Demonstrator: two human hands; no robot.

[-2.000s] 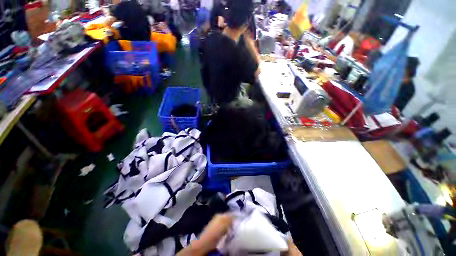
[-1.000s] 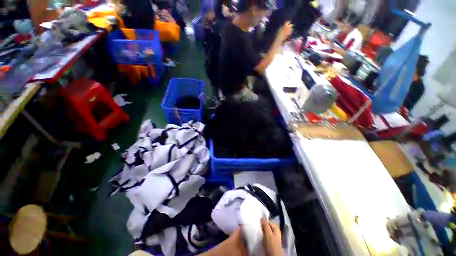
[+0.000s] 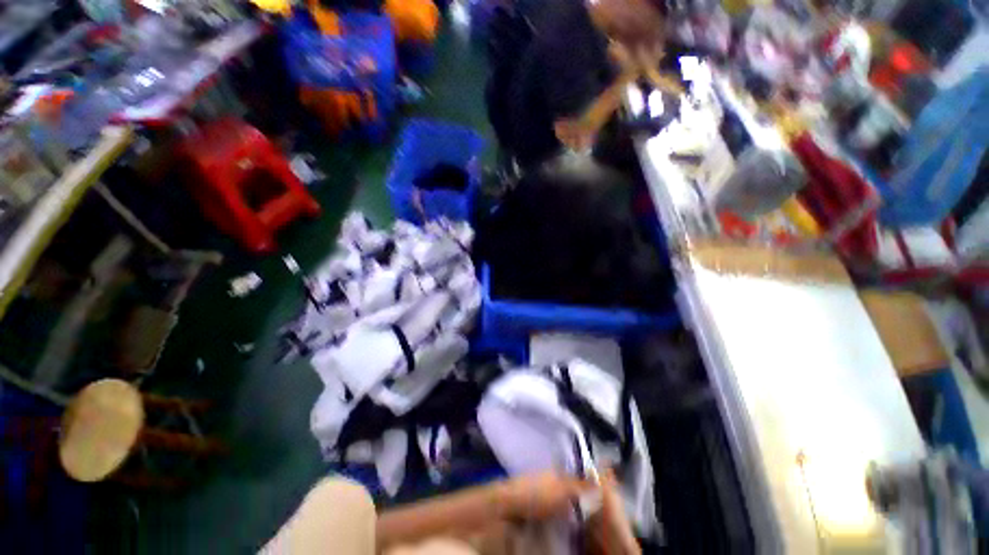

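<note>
A white-and-black garment piece (image 3: 531,423) lies bunched low in the middle of the view, with a black band on its right part. My left hand (image 3: 548,493) reaches in from the lower left and grips its near edge. My right hand (image 3: 614,526) is close beside it, partly cut off by the bottom edge, also gripping the cloth. Both hands are blurred and the fingertips are partly hidden. A pile of white-and-black pieces (image 3: 374,358) lies just left of the held piece.
A large blue crate (image 3: 575,319) full of black cloth stands ahead, with a small blue basket (image 3: 418,163) behind it. A long white sewing table (image 3: 797,369) runs along the right. A red stool (image 3: 244,184) and a round wooden stool (image 3: 102,429) are left. A person sits beyond the crate.
The view has tilted down and shifted left. My hands have come from lifting the white cloth to a lower hold at its near edge. The person ahead has lowered their arms.
</note>
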